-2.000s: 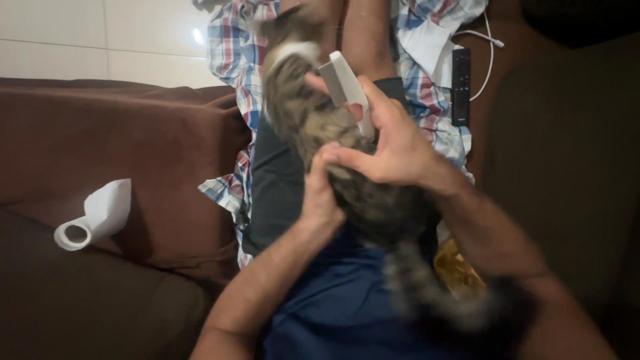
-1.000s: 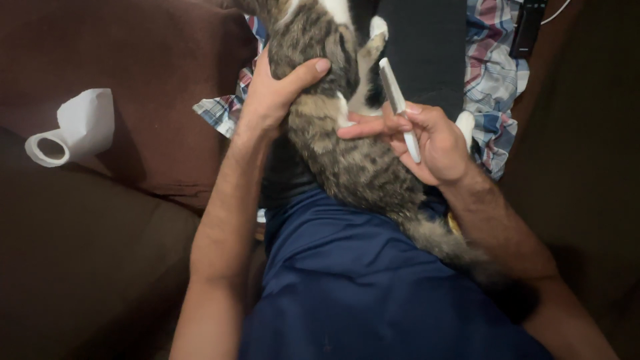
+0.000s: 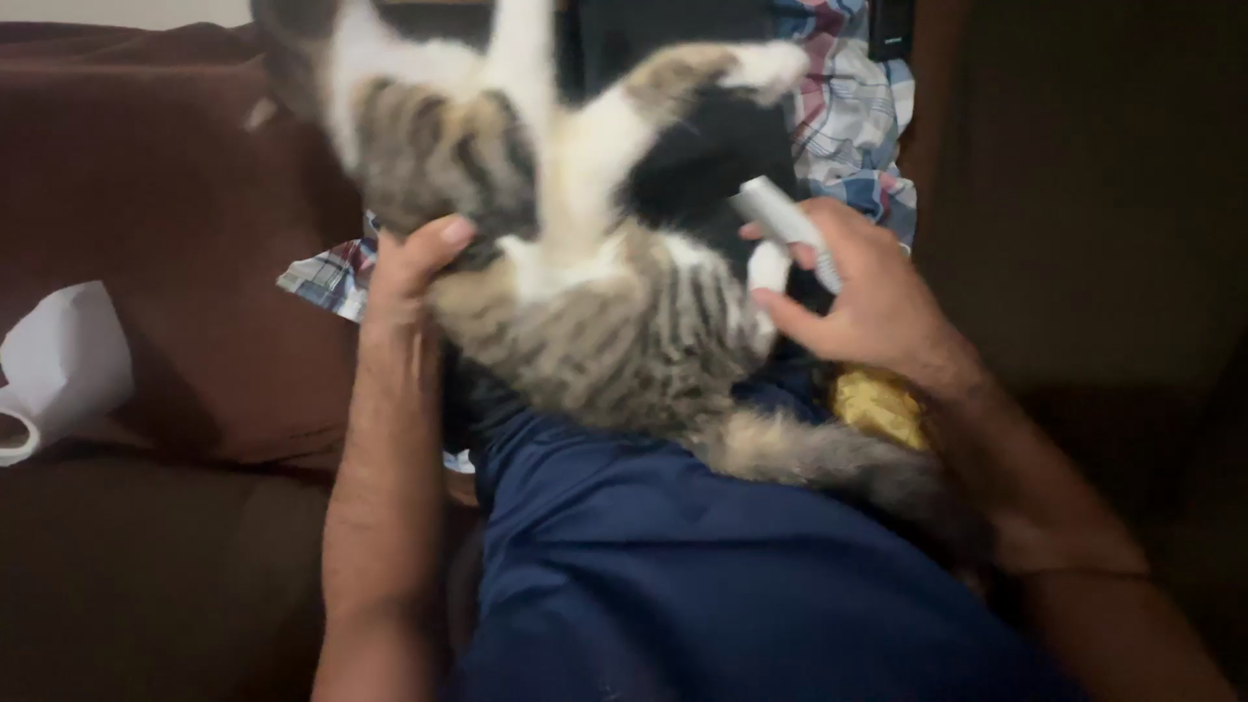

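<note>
A tabby-and-white cat (image 3: 604,331) lies on its side or back across my lap, its pale belly and legs showing. My left hand (image 3: 414,263) grips the cat's upper body, the thumb on its striped fur. In my right hand (image 3: 848,283) is a white comb-like grooming tool (image 3: 785,219), blurred, pointing up and left. The thumb of that hand is at a white hind paw (image 3: 768,268). The cat's tail (image 3: 829,453) runs beneath my right forearm. Its head, at the top left, is blurred and partly cut off.
A nearly used-up paper roll (image 3: 58,370) lies on the brown sofa cover (image 3: 214,244) at the left. A checked cloth (image 3: 858,127) is at the right, with a black remote control (image 3: 890,29) at its upper end. A shiny yellow item (image 3: 880,408) sits beside my right wrist.
The cat was back up at first; now its belly and legs show. My left hand has moved to the cat's upper body, and my right hand with the tool has moved beside a hind paw.
</note>
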